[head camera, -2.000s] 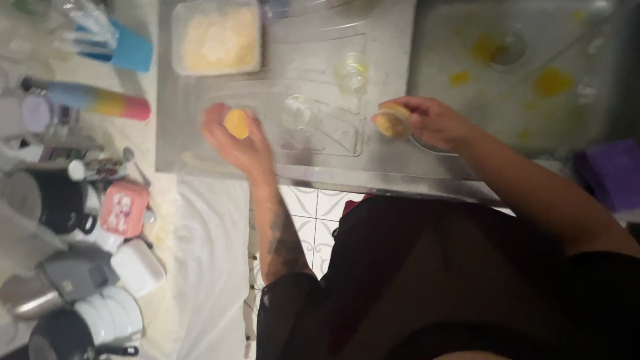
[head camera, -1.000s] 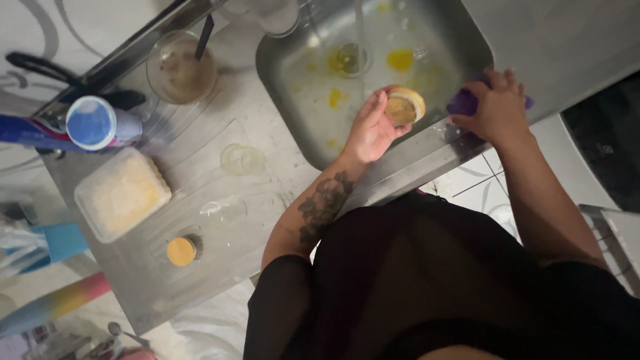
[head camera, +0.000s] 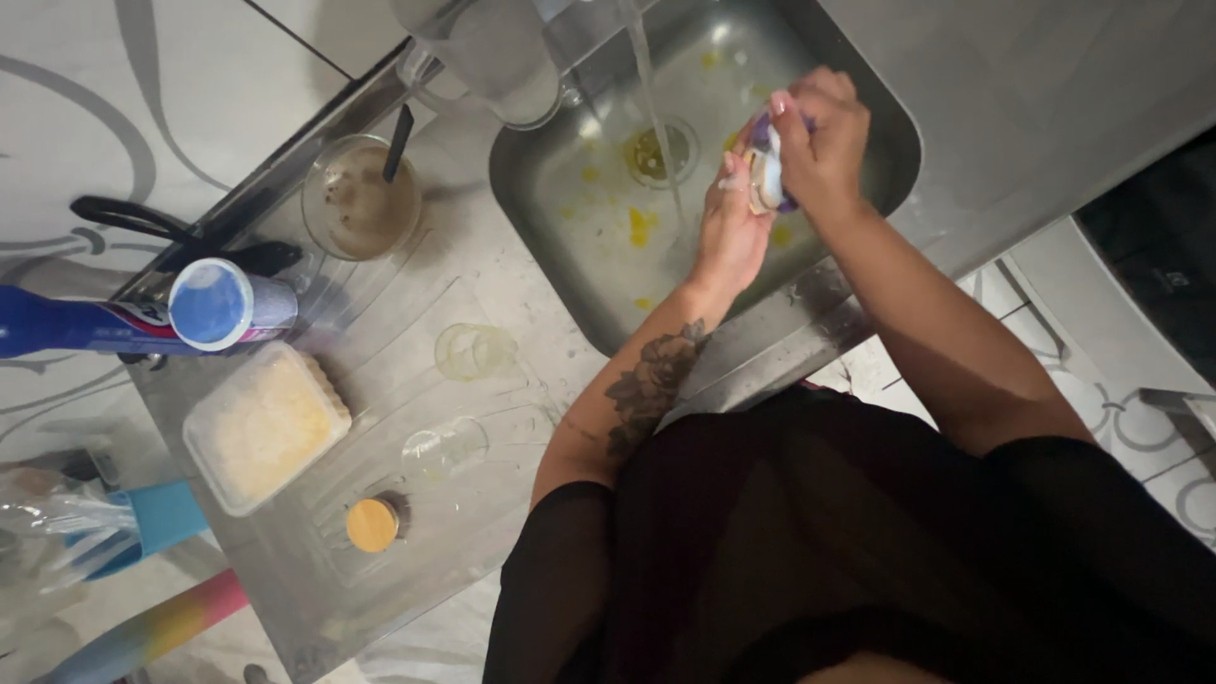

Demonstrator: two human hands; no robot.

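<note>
Over the steel sink basin (head camera: pixel 608 256), my left hand (head camera: pixel 736 228) holds a small round lid (head camera: pixel 763 180) with a pale rim. My right hand (head camera: pixel 826 142) presses a purple sponge (head camera: pixel 787 201) with white foam against it, and the fingers hide much of both. Water (head camera: pixel 655 104) runs in a thin stream left of my hands, past the drain (head camera: pixel 658 152). Yellow bits lie on the basin floor. On the steel drainboard stand a small glass jar (head camera: pixel 467 351), another clear glass jar (head camera: pixel 445 446) and a wood-coloured round lid (head camera: pixel 371 525).
Left of the basin are a glass bowl (head camera: pixel 361 198) of brownish liquid with a dark handle in it, a glass pitcher (head camera: pixel 503 66), a blue-topped tub (head camera: pixel 211 304), a blue bottle (head camera: pixel 76 321) and a plastic container (head camera: pixel 271 427) of pale yellow food. A blue container (head camera: pixel 166 518) stands beyond the drainboard.
Two seconds ago my left hand held the wood-coloured lid; it now lies on the drainboard. My right hand took hold of the purple sponge and brought it to the other lid, now in my left hand.
</note>
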